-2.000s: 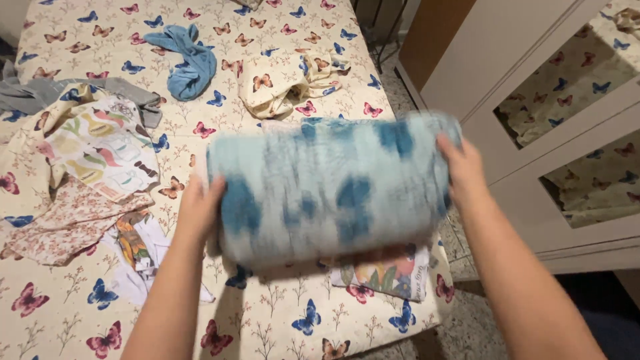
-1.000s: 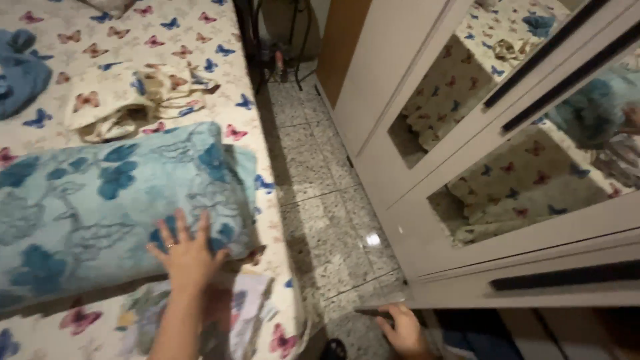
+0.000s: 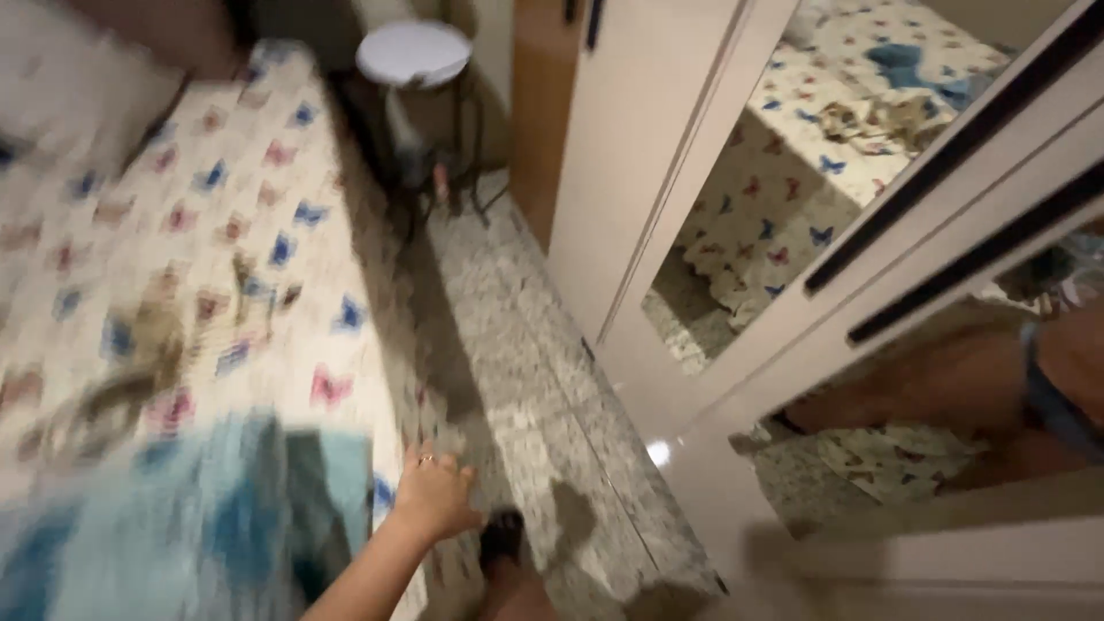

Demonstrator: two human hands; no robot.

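Note:
My left hand [image 3: 438, 496], with a ring on one finger, is beside the bed's edge with fingers apart and nothing in it. To its left, the folded blue blanket [image 3: 181, 517] with darker blue patches lies on the butterfly-print bedspread [image 3: 250, 164]; the view is blurred there. Farther up the bed, a blurred cream cloth with butterfly print [image 3: 129, 371] lies on the spread. My right hand is out of the frame. A foot in dark footwear [image 3: 503, 535] stands on the floor below my left hand.
A pale wardrobe [image 3: 664, 112] with mirror panels and long dark handles [image 3: 949, 155] runs along the right. Between it and the bed lies a speckled tile floor [image 3: 526, 345]. A small round white-topped stool [image 3: 414, 53] stands at the far end. A pillow [image 3: 78, 86] is at upper left.
Both hands held the folded blanket at first; it was then on the bed under my left hand. That hand is now off it, and my right hand has left the view. The view has swung right.

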